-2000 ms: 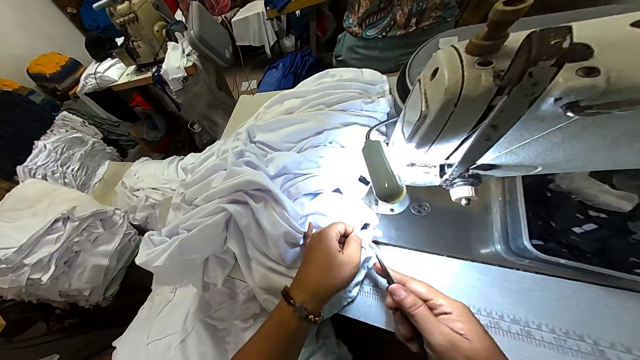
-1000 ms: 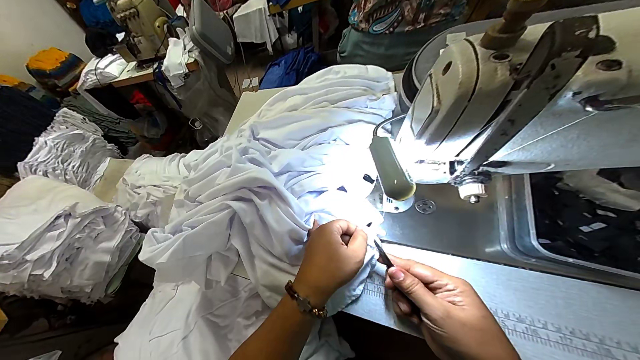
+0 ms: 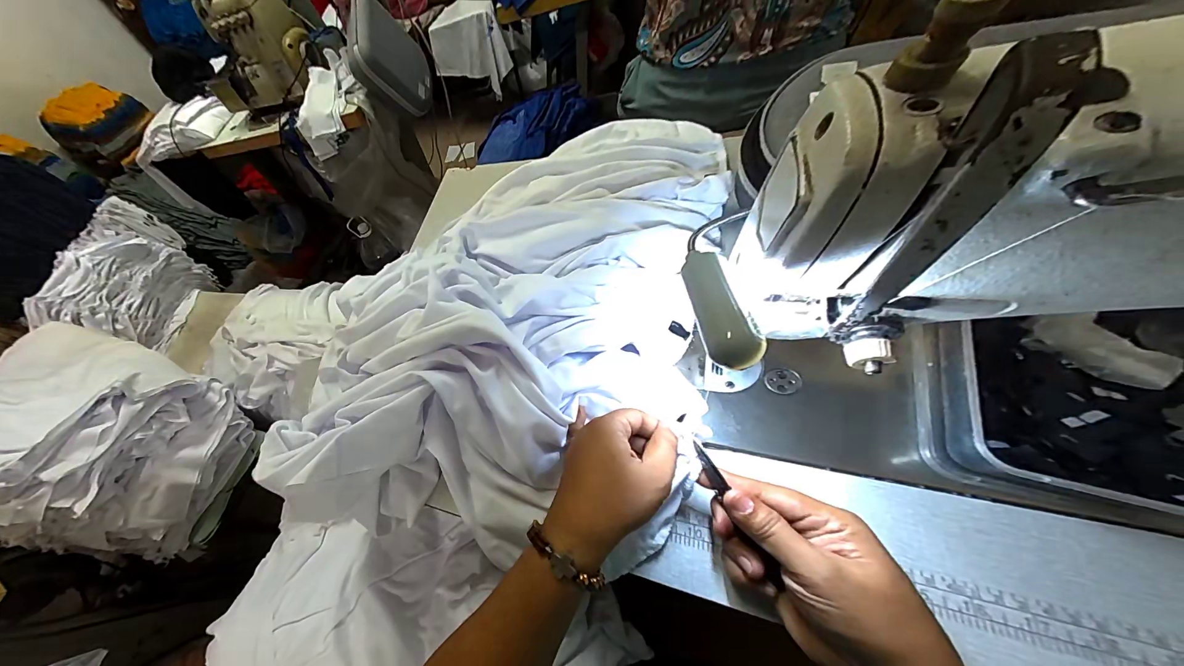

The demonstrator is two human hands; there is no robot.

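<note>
A heap of white fabric [image 3: 481, 314] spreads over the table left of the sewing machine [image 3: 888, 166]. My left hand [image 3: 615, 481], with a bracelet at the wrist, pinches the fabric near its right edge. In my right hand [image 3: 814, 555] is a small dark pointed tool [image 3: 712, 472], perhaps thread snips or a seam ripper; its tip is at the fabric edge beside my left fingers. A small lamp [image 3: 723, 314] shines brightly on the fabric by the machine's needle area, where glare hides detail.
Stacked white cloth pieces [image 3: 111, 444] lie at the left. A metal tray [image 3: 962, 388] with dark scraps is sunk beneath the machine arm. Printed rulers [image 3: 1017, 615] run along the table's front edge. Behind stand another sewing machine [image 3: 254, 46] and a person in patterned clothing [image 3: 740, 32].
The dark tool's tip, close against the fabric two seconds ago, now points up beside its edge. My left hand keeps its hold on the fabric in nearly the same place.
</note>
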